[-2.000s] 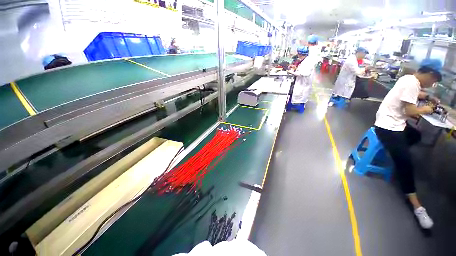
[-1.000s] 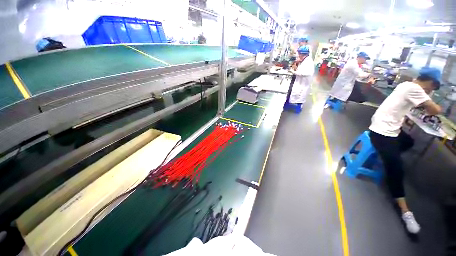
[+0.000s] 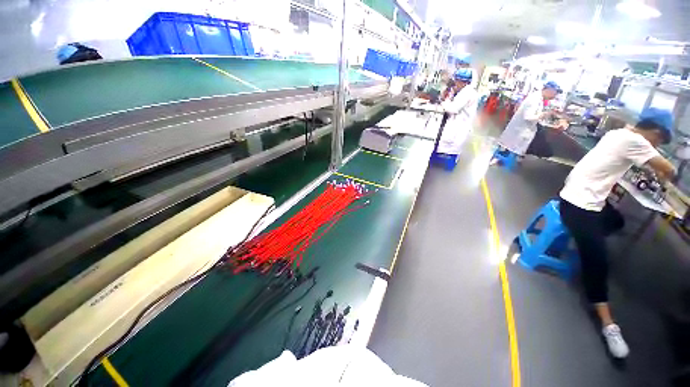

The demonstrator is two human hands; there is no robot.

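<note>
No hand shows; only a white sleeve or garment of the wearer is at the bottom edge. Red cables lie in a bundle on the green bench mat, their whitish tips at the far end. Thin black cables lie nearer, below the red bundle. A second group of black cable ends lies beside them near the bench's front edge, partly hidden by the white garment. A short dark strip lies across the bench edge.
A long cream tray with a black cord along it is at left. Behind it runs the green conveyor with blue crates. A metal post stands by the bench. At right are a blue stool and several people.
The view has shifted slightly, and the white garment at the bottom edge has changed shape and reaches further left. The person at right leans further over their bench. The cables have not visibly moved.
</note>
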